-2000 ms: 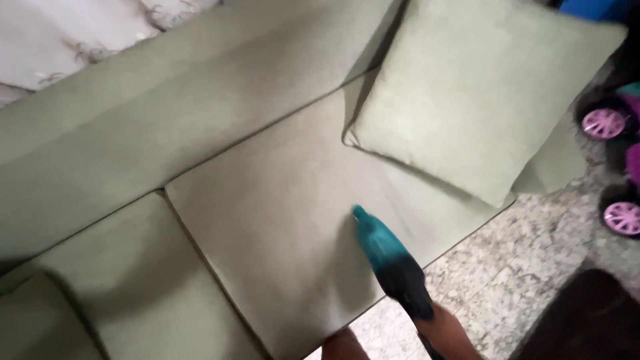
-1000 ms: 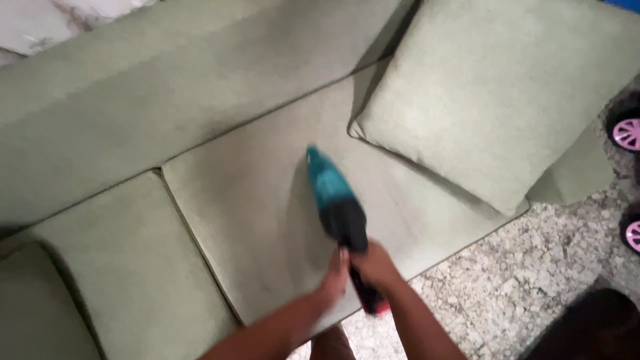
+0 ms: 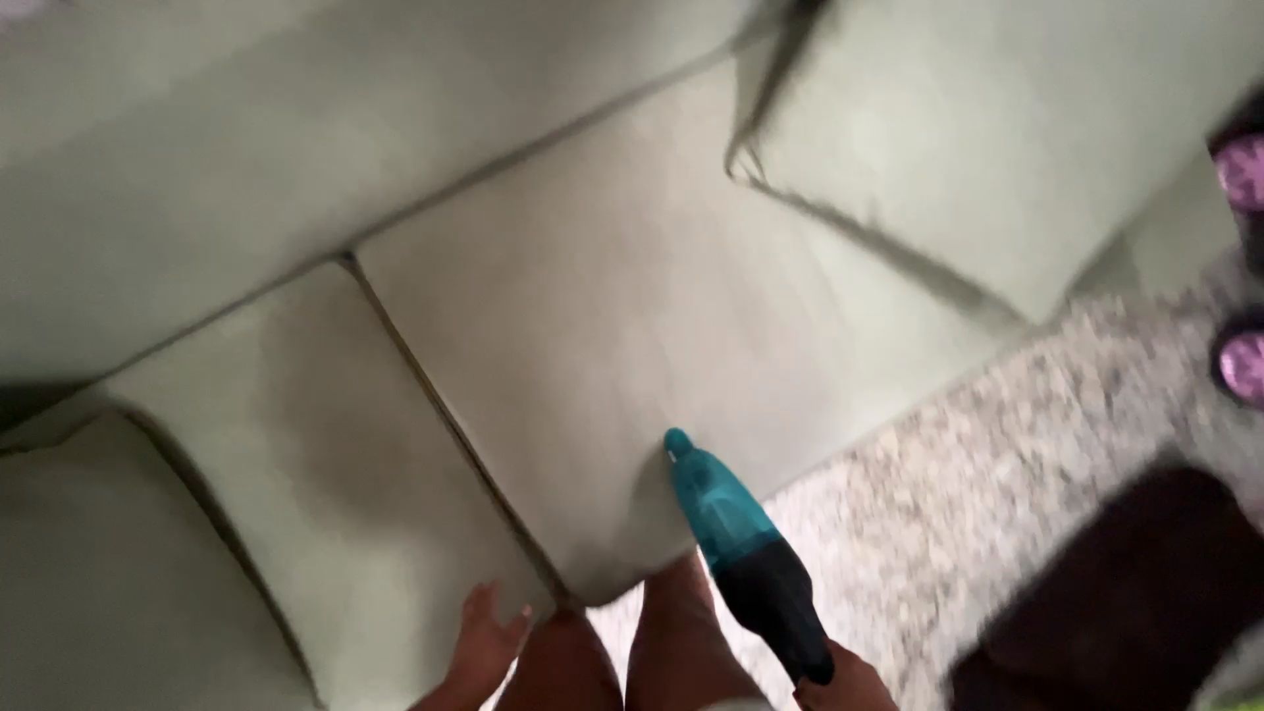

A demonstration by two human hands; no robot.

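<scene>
A handheld vacuum cleaner (image 3: 743, 538) with a teal translucent nozzle and black body points up and left over the front of a green sofa's seat cushion (image 3: 592, 326). My right hand (image 3: 844, 681) grips its rear end at the bottom of the view. Whether the nozzle tip touches the fabric cannot be told. My left hand (image 3: 484, 637) is empty, fingers spread, beside the front end of the seam between two seat cushions. Darker shading shows on the left seat cushion (image 3: 326, 425).
A loose green pillow (image 3: 968, 128) lies on the sofa's right part, another pillow (image 3: 109, 563) at lower left. The backrest (image 3: 296, 128) runs across the top. Pink toy wheels (image 3: 1242, 367) stand at the right edge. A dark object (image 3: 1116, 592) lies on the speckled floor (image 3: 948, 474).
My left hand has come off the vacuum, where it was one second ago, and is now to its left. The nozzle has moved back toward the cushion's front edge.
</scene>
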